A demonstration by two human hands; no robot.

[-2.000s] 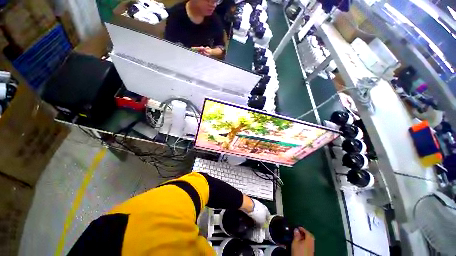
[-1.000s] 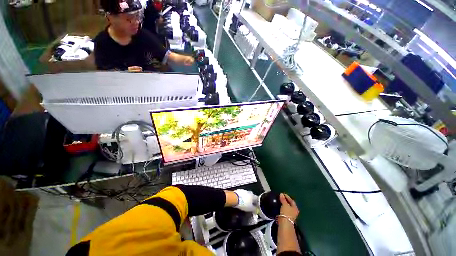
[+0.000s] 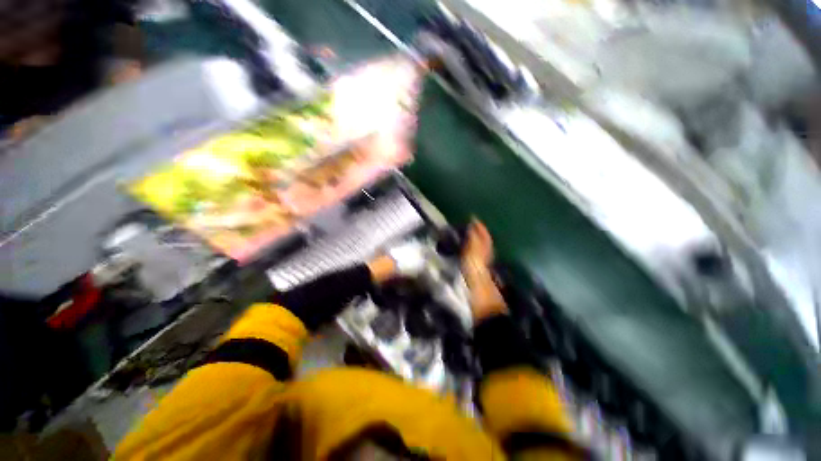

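Observation:
The frame is strongly blurred by motion. My left hand [image 3: 402,261], in a white glove, reaches to the far end of the rack of dome cameras [image 3: 407,326], just below the keyboard. My bare right hand [image 3: 479,257] is beside a black camera head [image 3: 450,241] at the right side of the rack. The blur hides the fingers of both hands and whether they touch or grip the camera.
A lit monitor [image 3: 288,167] stands beyond the white keyboard [image 3: 351,236]. A green bench surface [image 3: 540,225] runs along the right, with a white shelf or sheet [image 3: 612,180] beyond it. A red box [image 3: 74,302] and cables lie at the left.
The view has swung and blurred, so the monitor appears further left and more tilted. More of the rack and my right sleeve show. Both hands remain around the rack's far end.

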